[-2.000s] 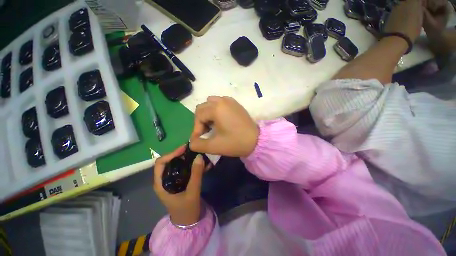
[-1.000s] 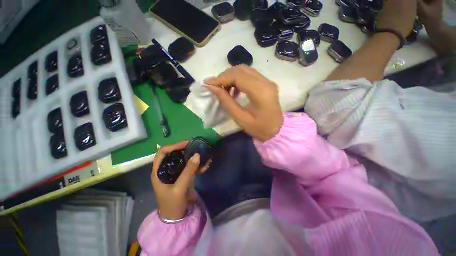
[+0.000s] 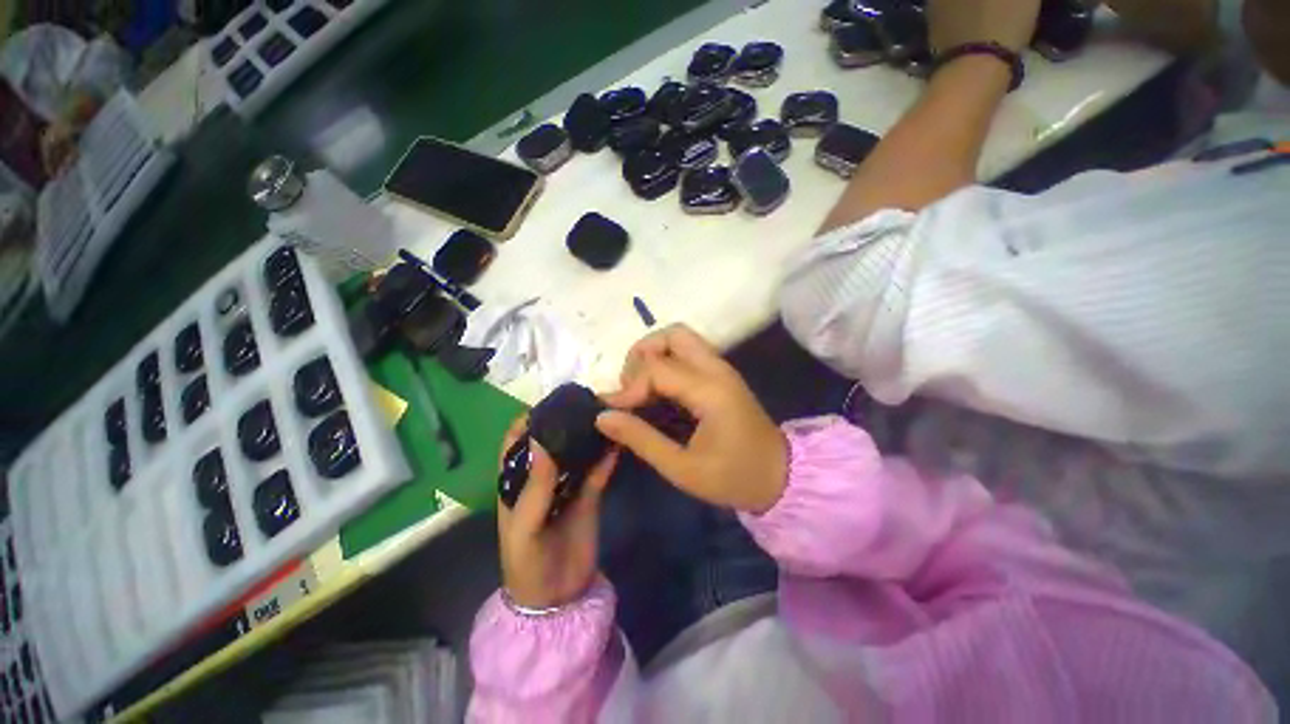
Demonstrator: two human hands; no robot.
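Note:
My left hand (image 3: 545, 545) holds two glossy black device housings (image 3: 569, 424) above my lap, one facing up with a dull dark face, the other partly hidden by my fingers. My right hand (image 3: 707, 424) has its thumb and fingertips at the right edge of the upper housing; I cannot tell whether they grip it. A crumpled white cloth (image 3: 526, 344) lies on the bench beside a dark clump of pads (image 3: 425, 311). A white tray (image 3: 371, 439) at the left holds black housings in its pockets.
Loose black housings (image 3: 693, 127) are piled on the white bench (image 3: 707, 283), one lying alone. A smartphone (image 3: 464, 185) and small dark strip (image 3: 642, 310) lie there. A slim tool (image 3: 436, 410) lies on the green mat (image 3: 488, 431). A coworker's forearm (image 3: 920, 156) reaches in at right.
The white cloth has left my right hand and lies on the bench. My right fingers have moved down to the housings in my left hand. The view has shifted, showing more of the far side.

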